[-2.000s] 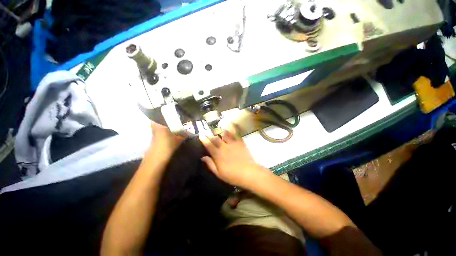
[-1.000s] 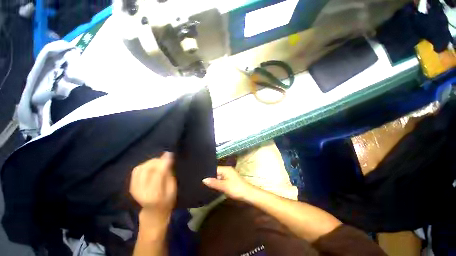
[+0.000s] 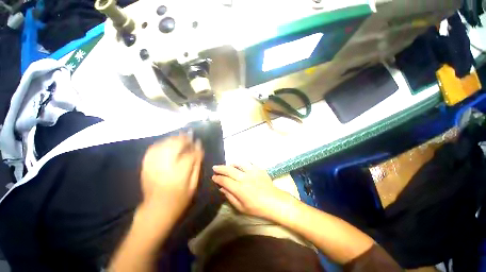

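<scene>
A large black cloth with a pale strip along its upper edge lies left of and below the needle area of the cream sewing machine. The presser foot area is washed out by the lamp, and the cloth's top corner reaches it. My left hand is blurred and lies over the cloth just below the needle area; its grip is unclear. My right hand is at the cloth's right edge, fingertips on it, fingers slightly apart.
Scissors and a dark flat phone-like rectangle lie right of the needle. An orange-yellow block is at the far right. Crumpled pale fabric is at the left. A blue bin stands below the green table edge.
Since one second ago both hands have moved up towards the needle area, the left one more. Earlier, both hands were at the needle. The cloth now spreads out below it.
</scene>
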